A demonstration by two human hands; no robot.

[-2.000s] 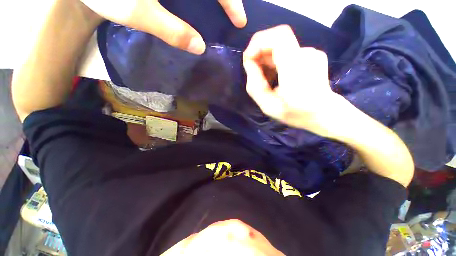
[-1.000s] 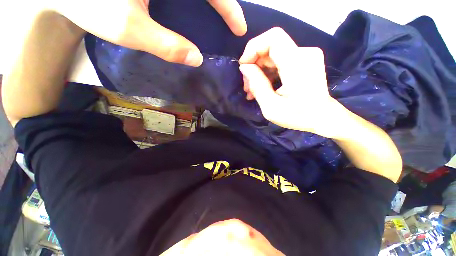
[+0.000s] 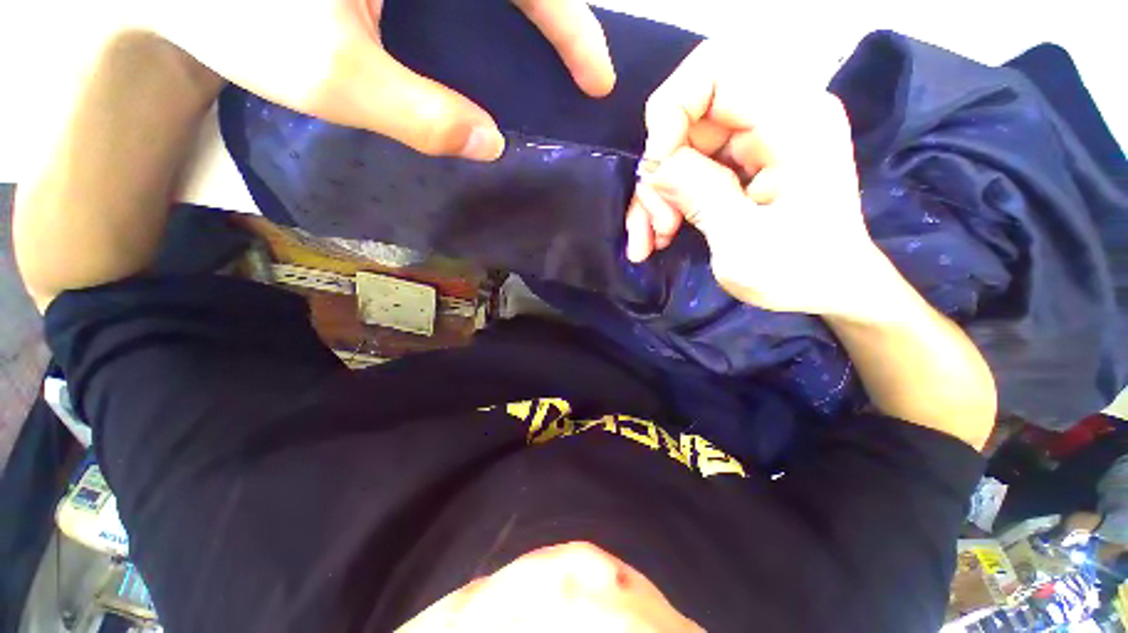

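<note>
The shiny navy lining (image 3: pixel 334 167) with small pale motifs meets the matte dark navy facing (image 3: pixel 482 56) along an edge with pale stitches. My left hand (image 3: pixel 408 111) lies on the cloth from above, thumb tip on that edge and forefinger apart on the facing; its top is cut off by the frame. My right hand (image 3: pixel 767 186) pinches a fine thread (image 3: pixel 575 145) at its fingertips, just above the lining. The thread runs left along the edge towards my left thumb. A needle is too small to make out.
A bunched heap of the garment (image 3: pixel 990 223) lies at the right on the white table (image 3: pixel 792 31). Below the lining, brownish items and a pale block (image 3: pixel 396 303) show. Cluttered supplies (image 3: pixel 1027 581) are at lower right.
My right hand has moved right, away from my left thumb, and a longer fine line shows between them. My left hand has shifted slightly down since the first frame, its thumb still on the edge.
</note>
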